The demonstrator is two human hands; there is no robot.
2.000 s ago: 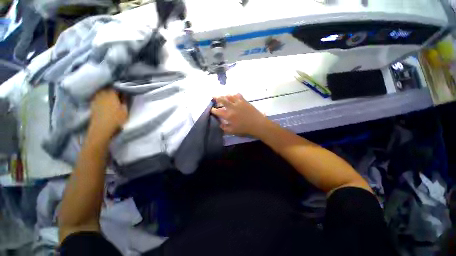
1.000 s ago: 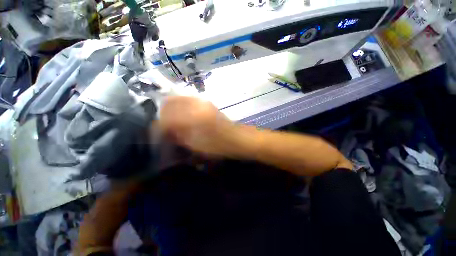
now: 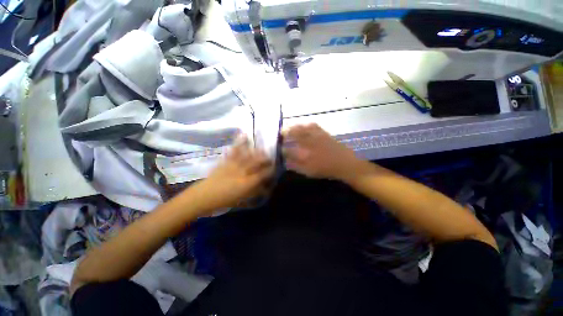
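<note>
A light grey garment (image 3: 191, 133) with darker grey parts lies heaped on the table left of the needle area. Its right edge, with a dark strip (image 3: 279, 139), runs from below the presser foot (image 3: 290, 75) towards me. My left hand (image 3: 244, 173) lies on the garment near the table's front edge, its fingers on the cloth beside the dark strip. My right hand (image 3: 312, 150) holds the garment's edge at the dark strip, just right of my left hand. Both hands are slightly blurred. The white sewing machine (image 3: 346, 31) stands behind, its needle area brightly lit.
Yellow-green and blue snips (image 3: 407, 92) lie right of the needle, beside a flat black rectangle (image 3: 463, 97). A tray with small parts (image 3: 520, 92) is farther right. A ruler strip (image 3: 426, 133) runs along the front edge. Grey cloth (image 3: 92, 237) is heaped below the table.
The garment has been turned and spread, with its edge now below the presser foot. My left hand has come up from below the table edge onto the cloth; my right hand has moved right.
</note>
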